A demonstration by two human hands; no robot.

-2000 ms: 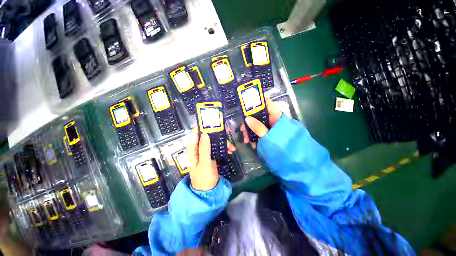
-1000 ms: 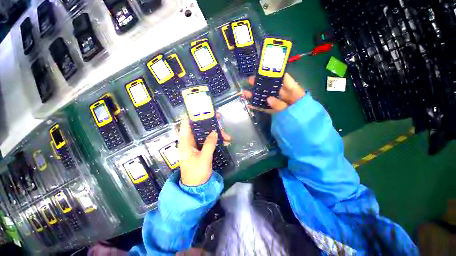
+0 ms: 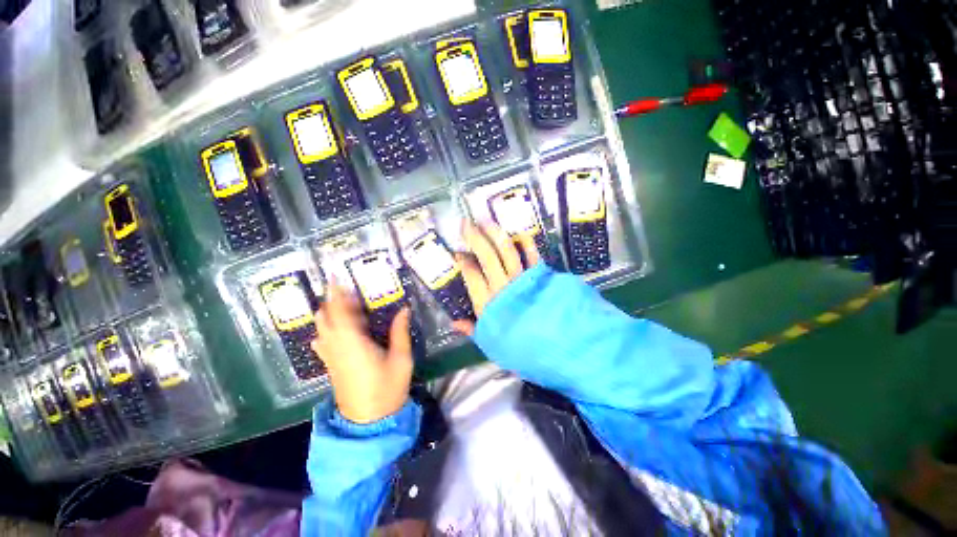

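A clear blister tray holds two rows of yellow-framed keypad phones, most with pale lit screens. My left hand is at the front row, with fingers and thumb on either side of the lower part of a lit keypad phone. My right hand lies over the front row, its fingers spread between a tilted phone and the phone to its right. Whether it grips the tilted phone is hidden. The rightmost front pocket holds a lit phone.
A neighbour's tray with dark-screened phones is at left. Black phones lie on a white board at the upper left. A red tool, green tag and white label are at right, beside a glossy black heap.
The two raised phones have come down into the front row. My right hand has moved left and down from the tray's right end. My left hand has moved left and down. The view has shifted.
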